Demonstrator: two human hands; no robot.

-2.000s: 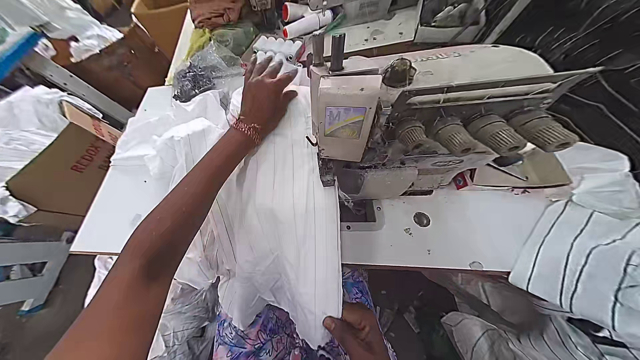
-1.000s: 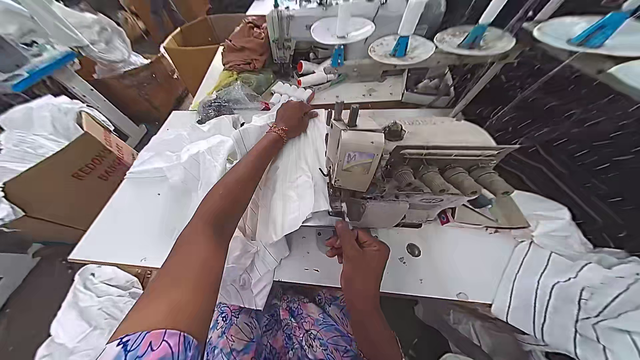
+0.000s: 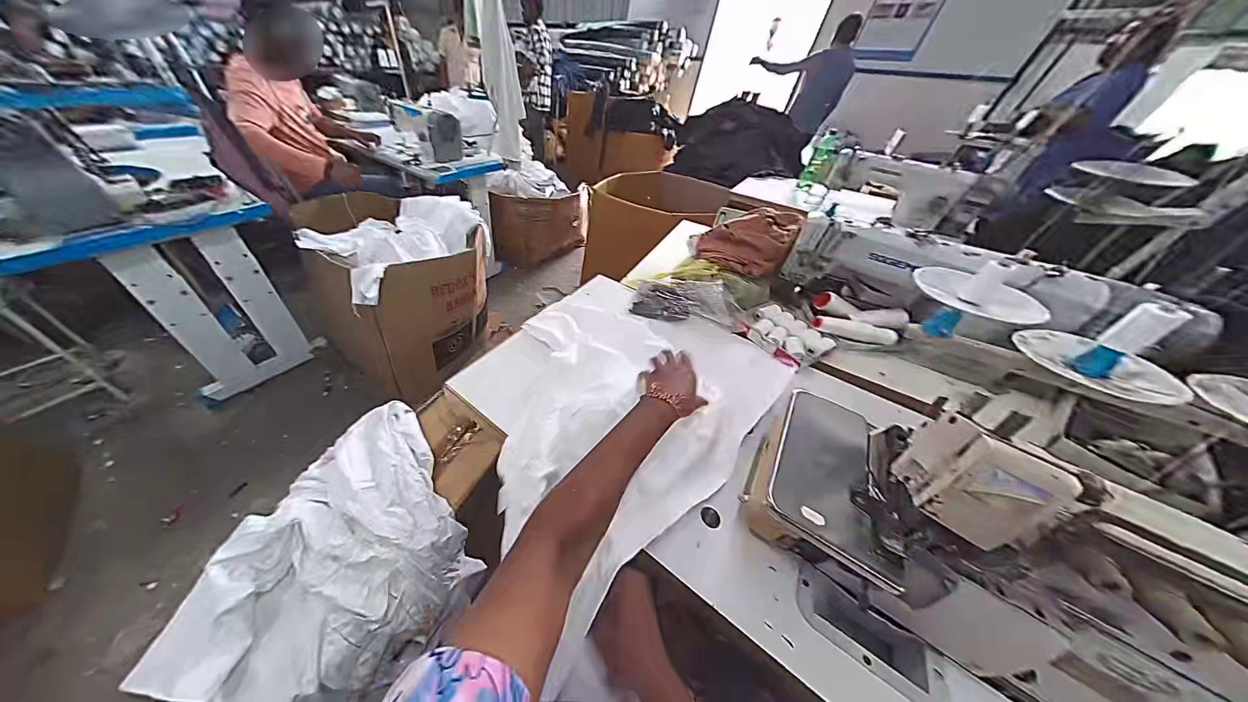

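Note:
White fabric is spread over the sewing table and hangs over its front edge. My left hand, with a beaded bracelet at the wrist, lies on the fabric with its fingers apart. Below the table edge, my right forearm shows beside the hanging cloth; the right hand itself is hidden or out of frame. An overlock sewing machine stands at the right, its metal side plate facing the cloth.
Thread spools and brown cloth lie at the table's back. White cloth is heaped at the left. Beyond stand a cardboard box of white cloth and a blue-edged table. A person sits at another machine; others are farther back.
The view has swung up and left. My right hand has left the machine's needle area, where it was one second ago. My left hand remains on the white fabric.

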